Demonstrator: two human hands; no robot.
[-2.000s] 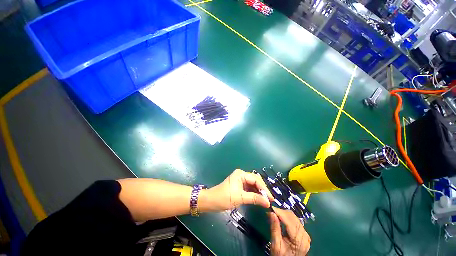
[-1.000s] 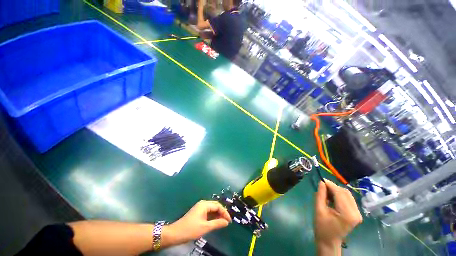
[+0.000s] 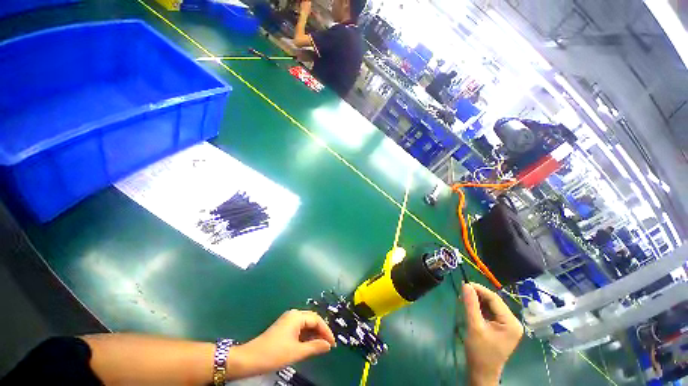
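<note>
My right hand [image 3: 490, 332] pinches a thin dark lead [image 3: 464, 276] between thumb and fingers and holds its upper end close to the nozzle of the heat gun [image 3: 403, 283]. The heat gun is yellow and black, with its silver nozzle pointing up and to the right. My left hand [image 3: 290, 339] is beside the loose lead pile [image 3: 347, 328], thumb and fingertips curled near each other; I cannot tell whether anything is between them. A neater bundle of dark leads [image 3: 240, 214] lies on the white paper sheet [image 3: 264, 245].
A large blue bin [image 3: 113, 151] stands at the left, against the paper. More leads [image 3: 290, 377] lie below my left hand. An orange hose [image 3: 469, 245] and a black object [image 3: 507, 245] are at the right. A person [image 3: 337, 53] sits beyond the green bench.
Over two seconds my hands have parted; my right hand has moved to the nozzle with a lead. Since one second ago the view has shifted slightly and the lead remains at the nozzle.
</note>
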